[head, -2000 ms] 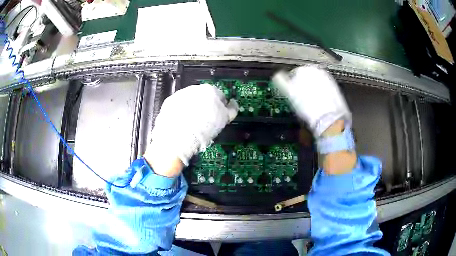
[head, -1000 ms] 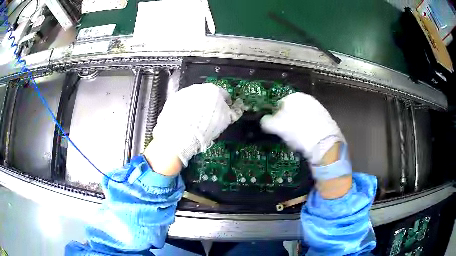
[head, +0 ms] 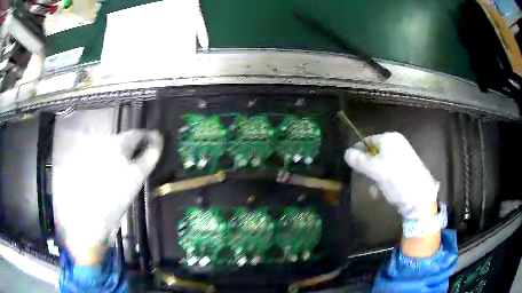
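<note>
A black carrier [head: 252,193] holds two green board strips, an upper one [head: 252,140] and a lower one [head: 249,236], each of three joined boards. Brass-coloured clips lie between the strips, left [head: 193,183] and right [head: 312,182]. Two more clips show at the front, left [head: 184,282] and right [head: 313,280]. My gloved left hand [head: 103,177] is blurred, left of the carrier, thumb and fingers apart, with nothing visible in it. My gloved right hand [head: 395,166] is right of the carrier and holds thin gold-coloured tweezers [head: 356,127], tip toward the carrier's upper right corner.
Conveyor rails [head: 257,71] run along the far side. Behind is a green mat [head: 343,28] with a white sheet [head: 150,37] and a dark stick [head: 340,44] reaching over the rail. More green boards [head: 475,277] lie at lower right. Dark objects stand at upper right.
Both hands have moved off the upper boards, left hand leftward and right hand rightward. The tweezers and the middle clips now show. The carrier appears lower and further left as the view shifted.
</note>
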